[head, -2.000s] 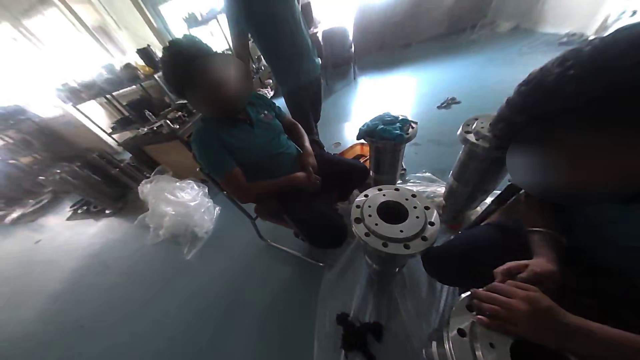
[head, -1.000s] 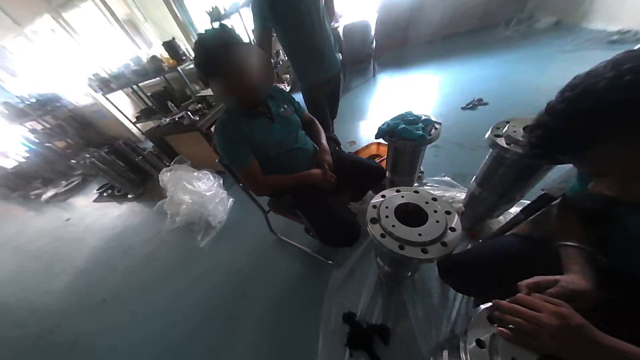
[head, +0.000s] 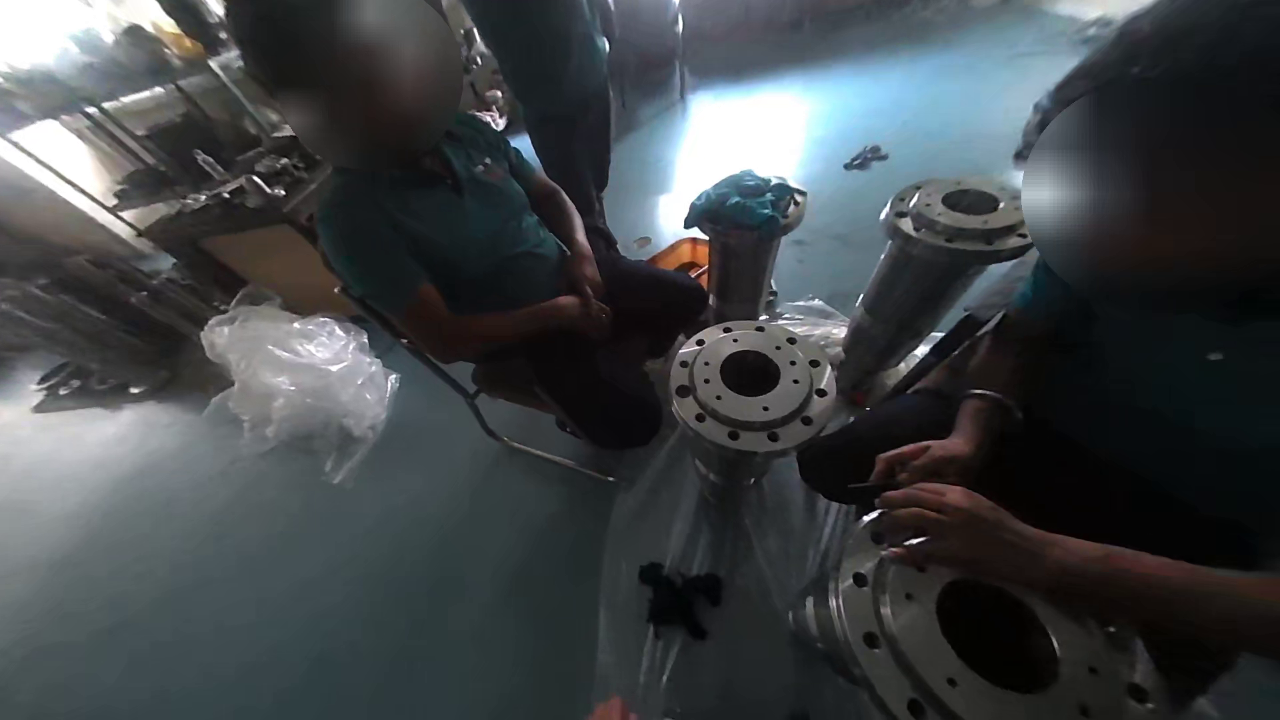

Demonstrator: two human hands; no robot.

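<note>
A small skin-coloured patch at the bottom edge looks like fingertips, probably of my left hand (head: 612, 710); the rest is cut off, and what it holds or touches cannot be told. My right hand is not in view. Just above the patch, a black cloth or glove (head: 680, 600) lies on clear plastic sheeting (head: 630, 560). A steel flanged cylinder (head: 752, 425) stands upright near the middle. At lower right is a larger-looking steel flange (head: 870, 590) with a wide bore and bolt holes. Both hands (head: 950, 520) of a co-worker are at its upper rim, with a thin dark object between them.
A seated person (head: 450, 240) on a metal-framed chair is at left; another person (head: 570, 90) stands behind. Further flanged cylinders stand beyond, one topped by teal cloth (head: 745, 203), one tilted (head: 910, 270). An orange container (head: 680, 255), crumpled plastic (head: 300, 375) and a laden workbench (head: 240, 195) are around.
The skin-coloured patch has appeared at the bottom edge. The co-worker's hands stay at the flange rim. The seated person keeps both hands together in the lap.
</note>
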